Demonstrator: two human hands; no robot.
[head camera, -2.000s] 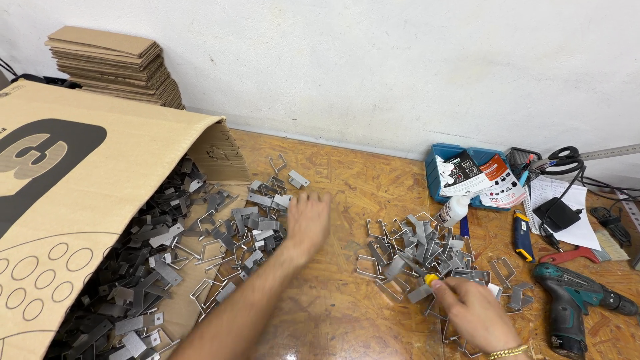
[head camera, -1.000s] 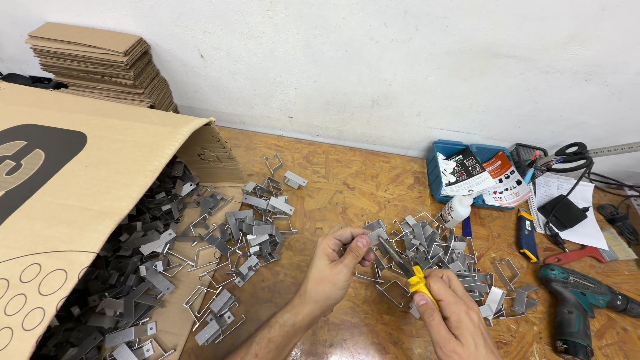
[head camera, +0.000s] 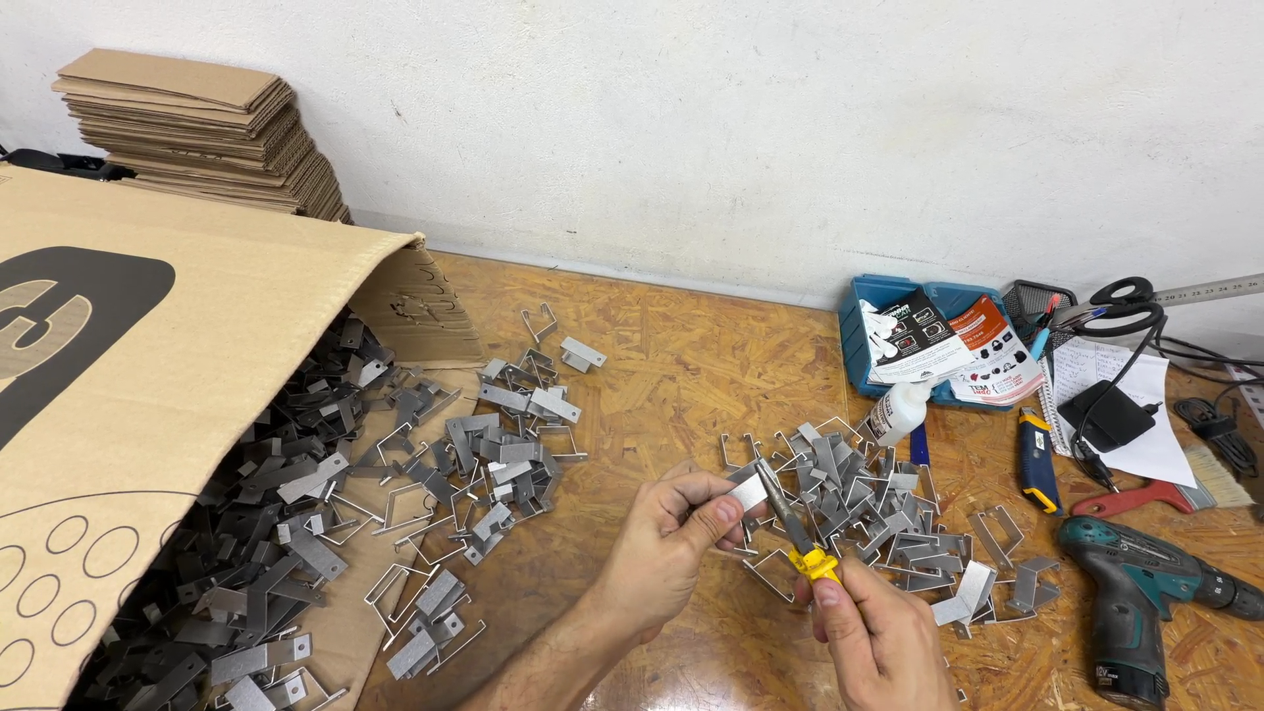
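Between thumb and fingers, my left hand (head camera: 667, 553) holds a small bent metal bracket (head camera: 750, 492). My right hand (head camera: 874, 627) grips a file with a yellow handle (head camera: 815, 564), its dark blade (head camera: 783, 509) slanting up to the left with the tip at the bracket. Whether the tip touches it, I cannot tell. Behind and to the right of my hands lies a pile of similar brackets (head camera: 839, 479). Another pile (head camera: 504, 449) lies left of my left hand, near the mouth of a cardboard box (head camera: 197, 257) on its side, which holds many more brackets (head camera: 286, 504).
Folded cardboard (head camera: 188, 118) is stacked at the back left. On the right are a blue bin (head camera: 859, 326) with leaflets, a white bottle (head camera: 897, 415), scissors (head camera: 1126, 291), a blue-yellow utility knife (head camera: 1039, 462), a red-handled brush (head camera: 1145, 497), a cordless drill (head camera: 1131, 592), papers and cables.
My left hand has moved from the left bracket pile to the right, beside the tool. The yellow-handled tool has been raised from the right pile, and a bracket is now plainly in my left fingers.
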